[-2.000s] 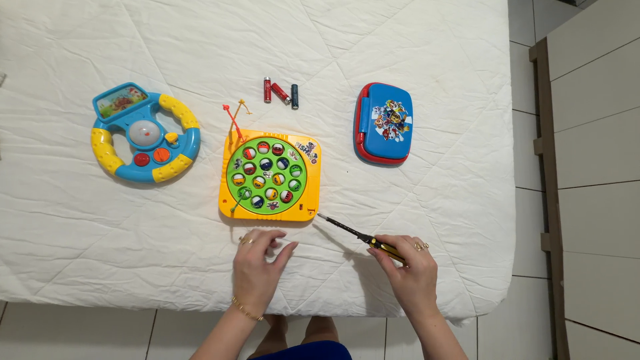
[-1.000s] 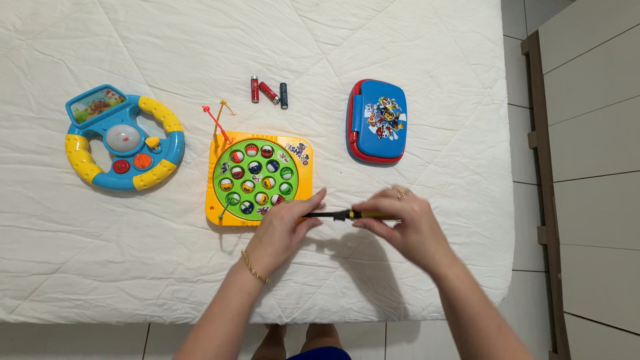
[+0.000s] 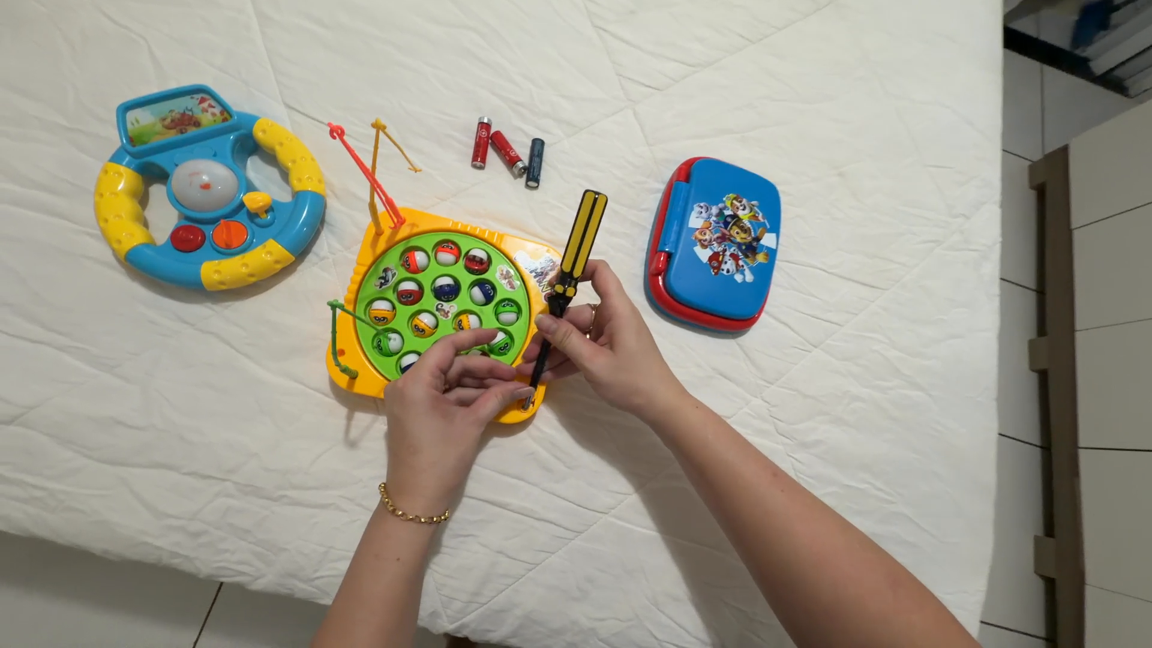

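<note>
My right hand (image 3: 612,346) grips a screwdriver (image 3: 580,243) with a yellow and black handle. The handle points up and away, and the dark shaft runs down to the near right corner of a yellow toy fishing game (image 3: 364,256). My left hand (image 3: 450,387) lies over the near edge of the game, its thumb and fingertips beside the screwdriver's tip; whether it pinches the shaft or only touches it I cannot tell. The game's green disc (image 3: 445,313) holds several small coloured fish, some hidden by my fingers. Red, yellow and green toy rods stand at its left side.
A blue and yellow toy steering wheel (image 3: 301,216) lies at the left. Beyond the game are two red batteries (image 3: 481,144) and a dark battery (image 3: 535,163). A blue and red case (image 3: 711,288) is at the right. Everything rests on a white quilted cover (image 3: 837,360).
The screwdriver has turned from lying sideways to pointing away, its tip now at the game's near right corner. My right hand has moved closer to the game.
</note>
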